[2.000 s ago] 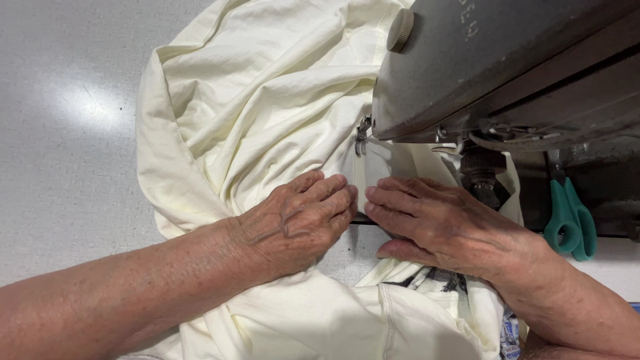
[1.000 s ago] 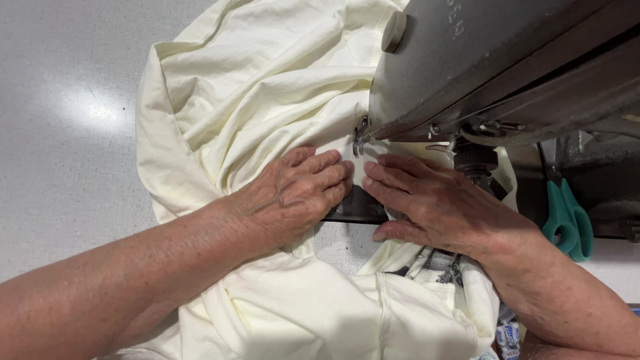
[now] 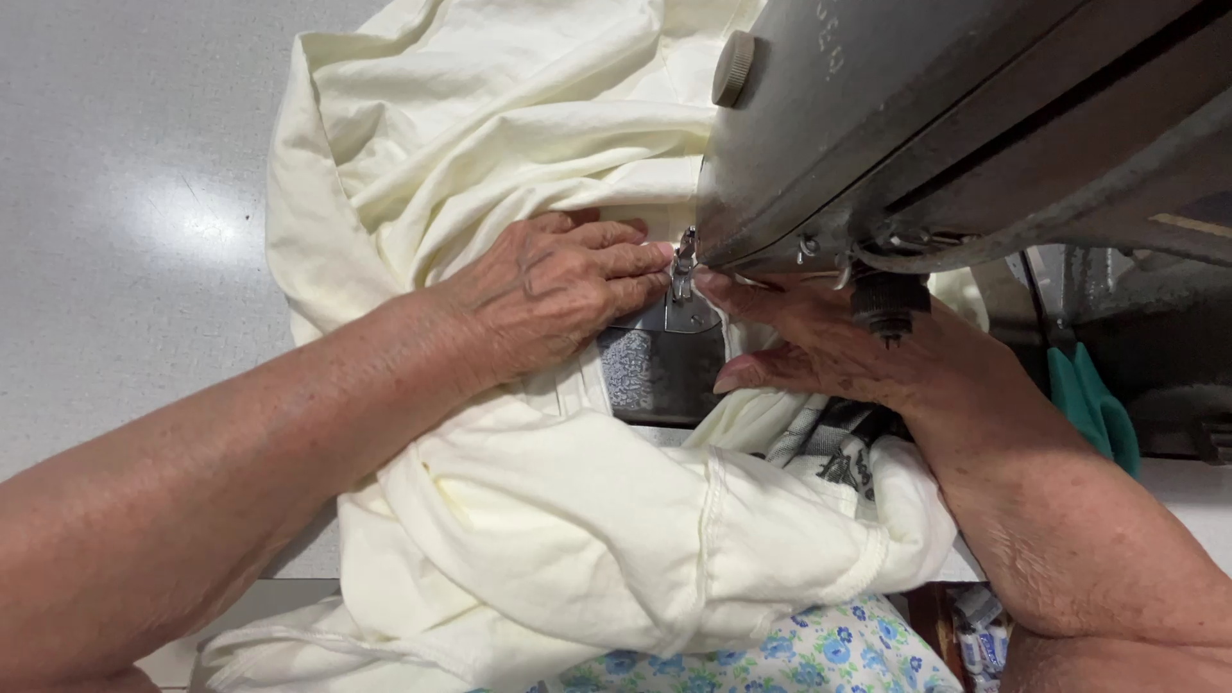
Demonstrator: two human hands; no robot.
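Note:
A cream fabric garment (image 3: pixel 577 491) with stitched seams lies bunched on the table and around the bed of a sewing machine (image 3: pixel 866 115). My left hand (image 3: pixel 568 279) rests flat on the cloth, its fingertips just left of the presser foot (image 3: pixel 683 269). On the other side of the foot, my right hand (image 3: pixel 818 337) presses on the cloth with thumb and forefinger apart, partly behind the machine's arm. Neither hand is closed on anything that I can see. Part of the metal needle plate (image 3: pixel 691 316) shows below the foot; the needle tip cannot be made out.
Teal-handled scissors (image 3: pixel 1097 409) lie at the right, partly behind my right forearm. The machine's arm hangs low over the right side. Below the table's front edge are floral cloth (image 3: pixel 818 650) and small wrapped items (image 3: pixel 984 640). The grey tabletop (image 3: pixel 125 241) extends left.
Both hands have moved up toward the presser foot and now flank it. The cloth between them has shifted, and more of the metal plate and machine bed shows.

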